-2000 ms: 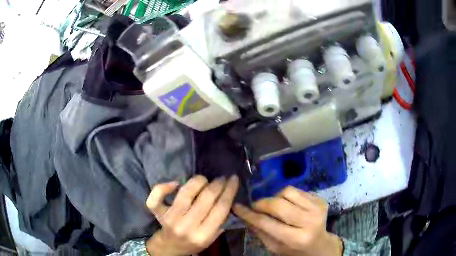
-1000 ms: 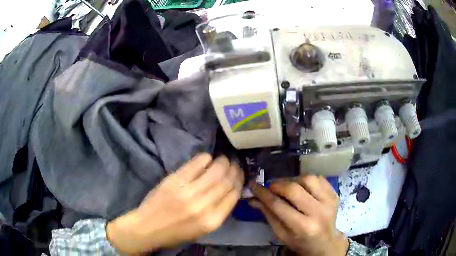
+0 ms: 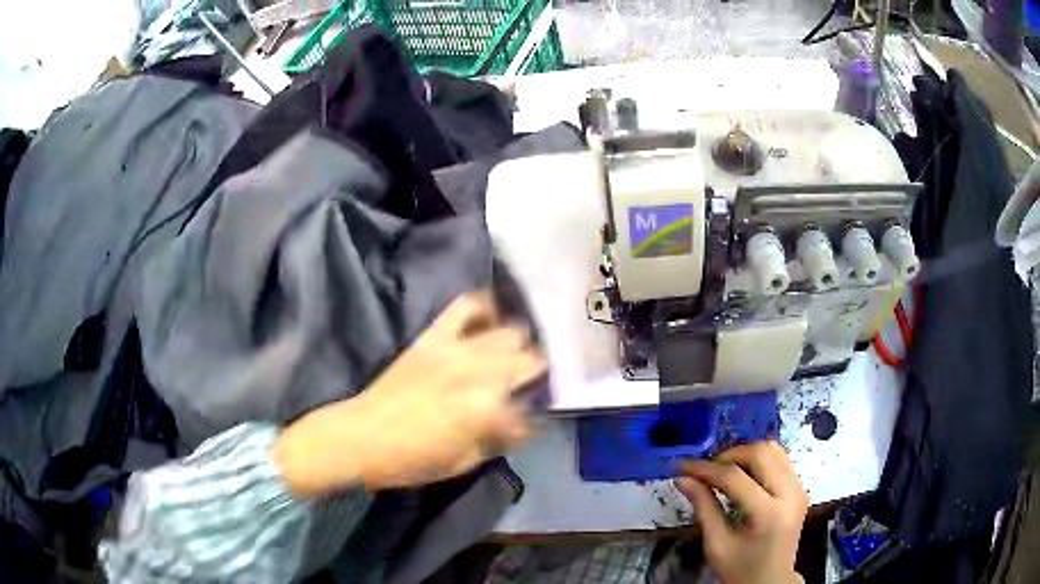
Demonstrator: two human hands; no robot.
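A cream-white overlock machine point(image 3: 659, 245) with a purple-green "M" label stands at centre. Its needle area point(image 3: 639, 342) shows no cloth under it. Grey cloth point(image 3: 262, 285) is heaped left of the machine, with black cloth point(image 3: 382, 120) joined to it. My left hand point(image 3: 428, 394), blurred, is closed on the edge of the cloth left of the machine bed. My right hand point(image 3: 747, 502) is at the table's front edge by the blue tray point(image 3: 616, 447), thumb and forefinger close together. Whether it pinches something small cannot be told.
A green basket point(image 3: 456, 34) stands behind the machine. Red-orange loops point(image 3: 898, 325) lie right of the machine. Dark garments point(image 3: 969, 308) hang at the right. Black trimmings point(image 3: 815, 399) dot the white table point(image 3: 855, 445). Brown cloth point(image 3: 981, 86) is at the far right.
The cloth has moved left, away from the needle area, with my left hand at its edge. My right hand has moved right and down, apart from my left. The view has shifted, showing more behind the machine.
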